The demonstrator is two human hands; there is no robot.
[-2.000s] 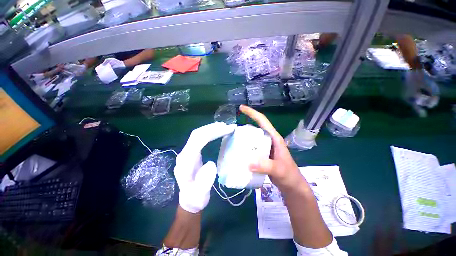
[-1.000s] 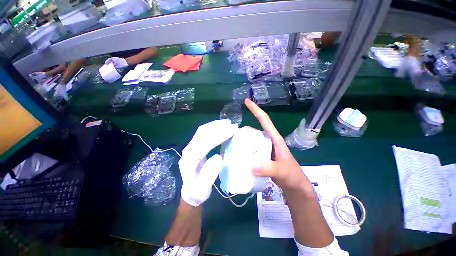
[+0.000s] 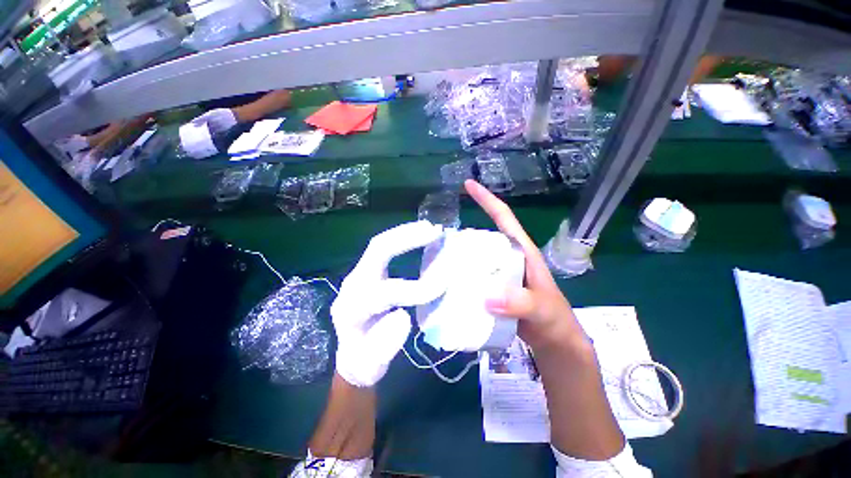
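A white device unit (image 3: 474, 291) is held up above the green bench at the centre. My left hand (image 3: 373, 303), in a white glove, grips its left side, with the fingers at its top left and front. My right hand (image 3: 527, 289), bare, holds its right side, the thumb on its face and the index finger stretched up past it. A thin white USB cable (image 3: 452, 377) loops below the unit. Whether its plug is in the unit cannot be seen.
A crumpled plastic bag (image 3: 282, 332) lies left of my hands. The instruction sheet (image 3: 608, 350) and white ring (image 3: 652, 390) lie right. A metal post (image 3: 623, 140) rises behind. Bagged units (image 3: 666, 220) sit on the far side. The keyboard (image 3: 75, 375) and monitor (image 3: 37, 219) are left.
My left fingers have moved onto the front of the unit. The unit has shifted slightly right. The bagged units on the far side have slid right, and another person's hand at far right has left.
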